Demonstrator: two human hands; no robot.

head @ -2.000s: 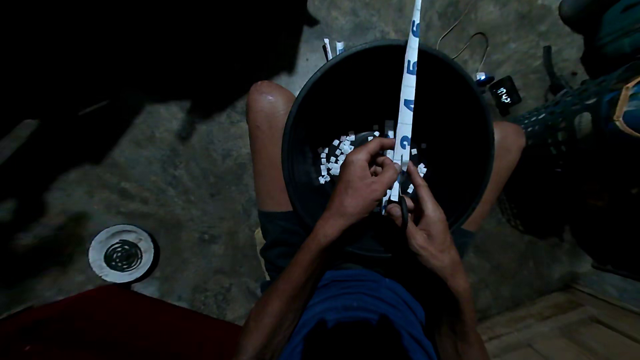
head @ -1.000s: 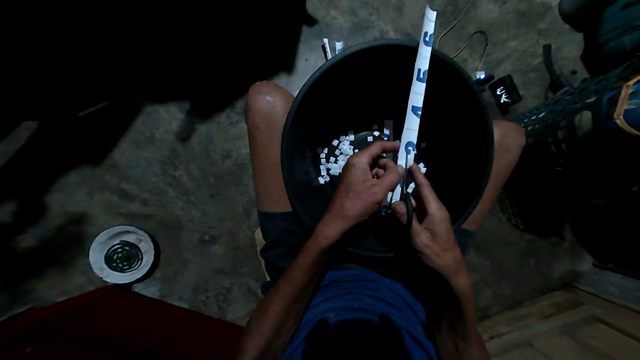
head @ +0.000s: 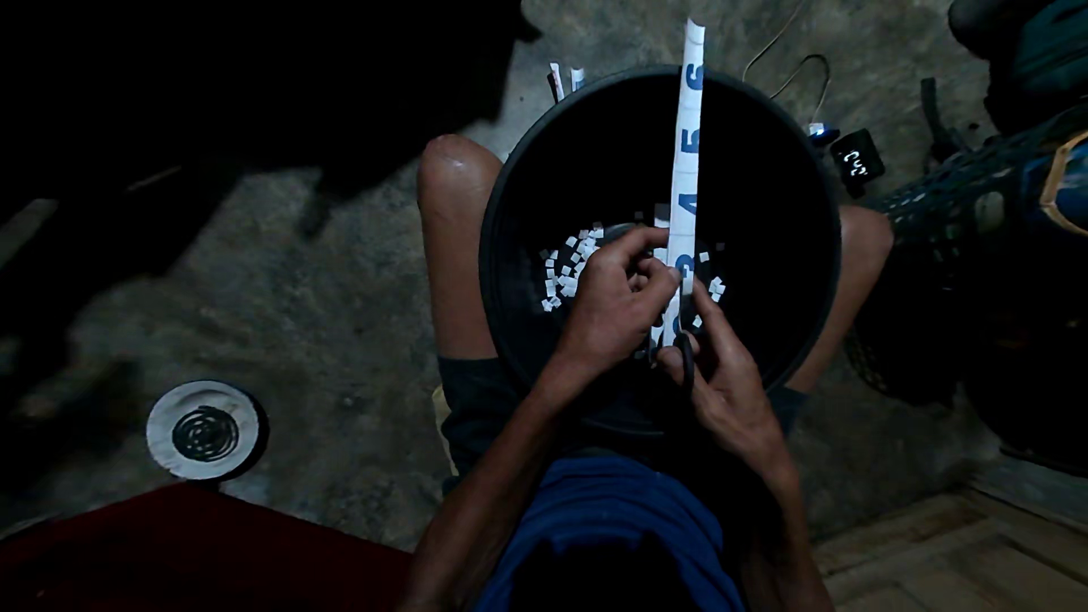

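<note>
A long white paper strip (head: pixel 687 170) with printed blue numerals stands nearly upright in view above a large black round tub (head: pixel 491 246) between my knees. My left hand (head: pixel 616 302) pinches the strip's left edge between thumb and fingers. Dark-handled scissors (head: pixel 687 361) are in my right hand (head: pixel 727 365), with their blades at the lower part of the strip, partly hidden by my fingers. Small white paper squares (head: pixel 568 285) lie scattered at the bottom of the tub, mostly left of my left hand, with several more (head: pixel 716 289) to the right of the strip.
On the concrete floor at the left is a round whitish dish (head: pixel 204 429) with a dark coil. Beyond the tub lie thin strips (head: pixel 578 79), a cable (head: pixel 824 81) and a small lit digital display (head: pixel 857 161). A dark mesh basket (head: pixel 935 187) stands at the right.
The upper end of the paper strip has shifted lower in view since two seconds ago and leans less than one second ago. Both hands stay in nearly the same place.
</note>
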